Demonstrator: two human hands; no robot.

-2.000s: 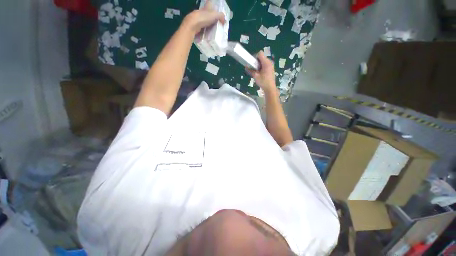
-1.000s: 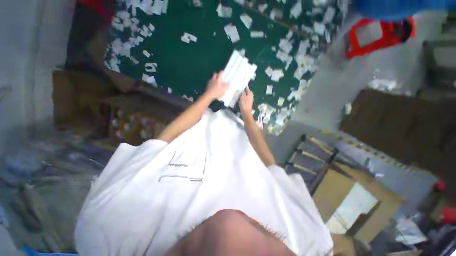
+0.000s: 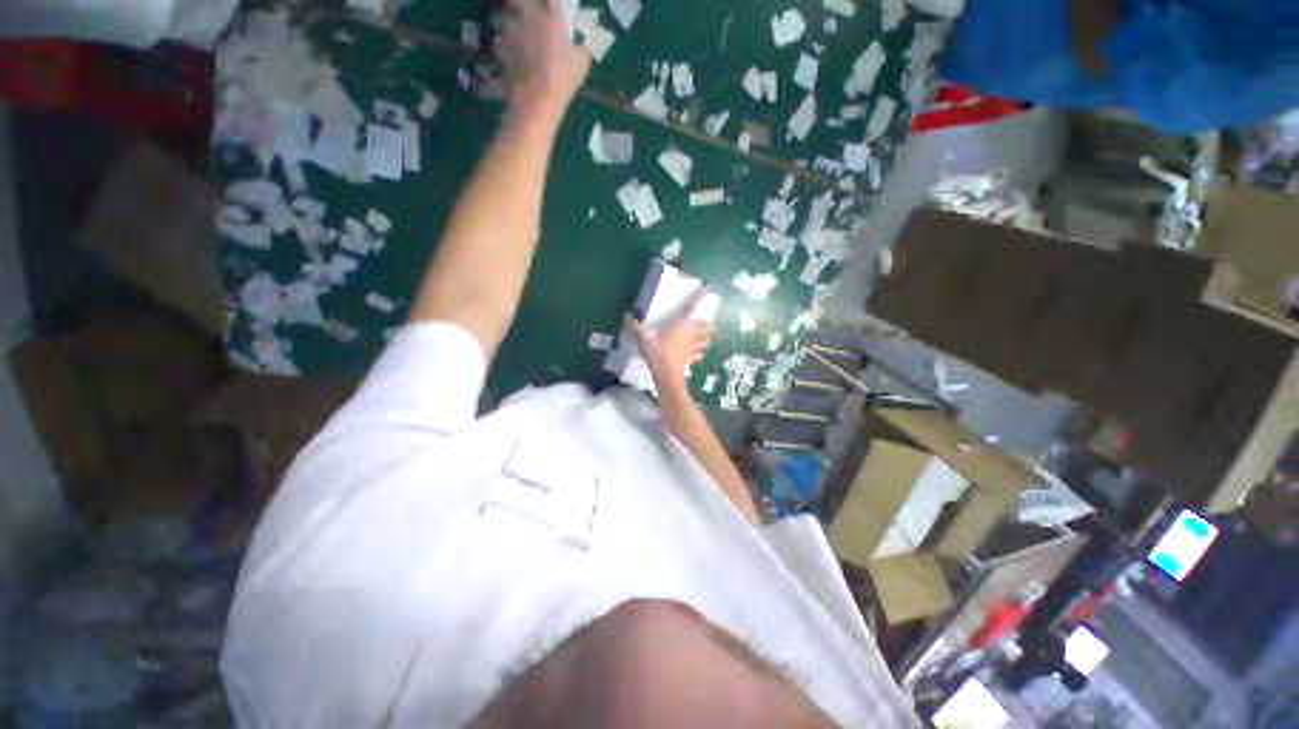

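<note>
My left hand (image 3: 536, 54) is stretched far forward over the green table (image 3: 570, 235), at the top edge of the picture. It is partly cut off and blurred, with something white at its fingers; I cannot tell if it holds it. My right hand (image 3: 675, 339) is near my body at the table's near edge. It holds slim white product boxes (image 3: 667, 291), with glare on them; their number is unclear.
White paper scraps (image 3: 385, 150) lie scattered over the table. An open brown carton (image 3: 862, 501) with white inside is at the right, by a metal rack. Large closed cartons (image 3: 1054, 306) lie beyond. A person in blue (image 3: 1154, 57) is at the top right.
My left hand has left the white boxes near my body and reached far forward. My right hand stays on white boxes near me. The view has shifted, and a blue-clothed person shows more.
</note>
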